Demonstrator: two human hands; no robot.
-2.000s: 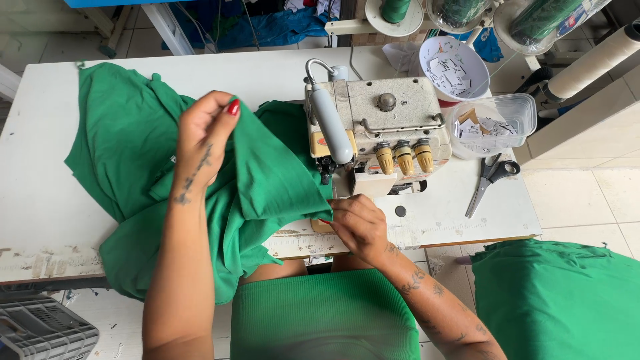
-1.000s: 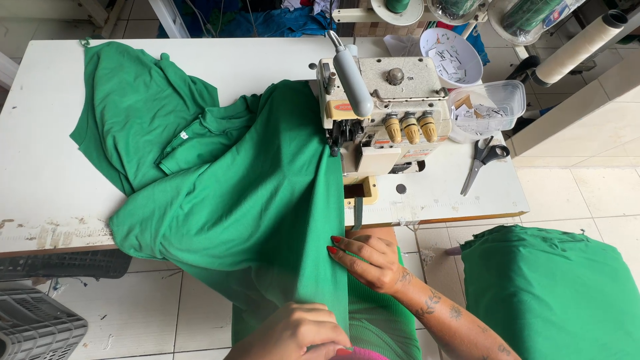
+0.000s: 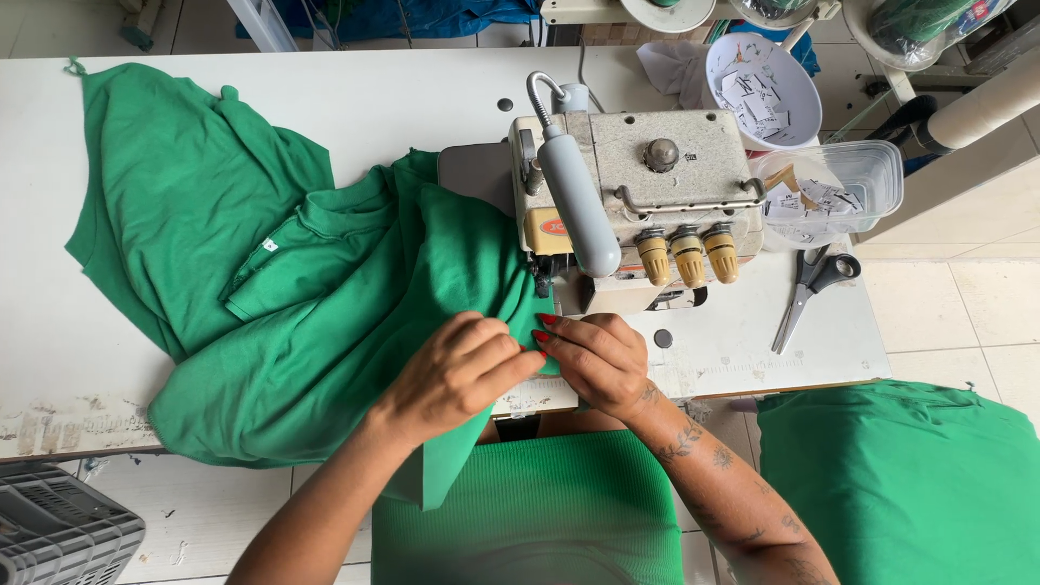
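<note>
A green knit garment (image 3: 325, 325) with a ribbed neckline and a small white label lies across the white table, and one edge reaches under the presser foot area of an overlock sewing machine (image 3: 642, 171). My left hand (image 3: 463, 374) holds the fabric just in front of the needle area, fingers closed on it. My right hand (image 3: 597, 357) pinches the same edge beside it, to the right, with red nails at the fabric. The two hands nearly touch. Part of the garment hangs over the table's front edge below my left hand. The needle itself is hidden.
To the machine's right are black-handled scissors (image 3: 804, 292), a clear plastic container (image 3: 881, 187) and a white bowl (image 3: 804, 89), both with small printed labels. A pile of green fabric (image 3: 902, 487) stands at lower right. A grey plastic crate (image 3: 65, 528) is at lower left. Thread cones stand behind.
Both hands have moved up from the front of the table to the fabric edge near the presser foot. The garment, stretched toward me a second ago, now lies bunched left of the machine.
</note>
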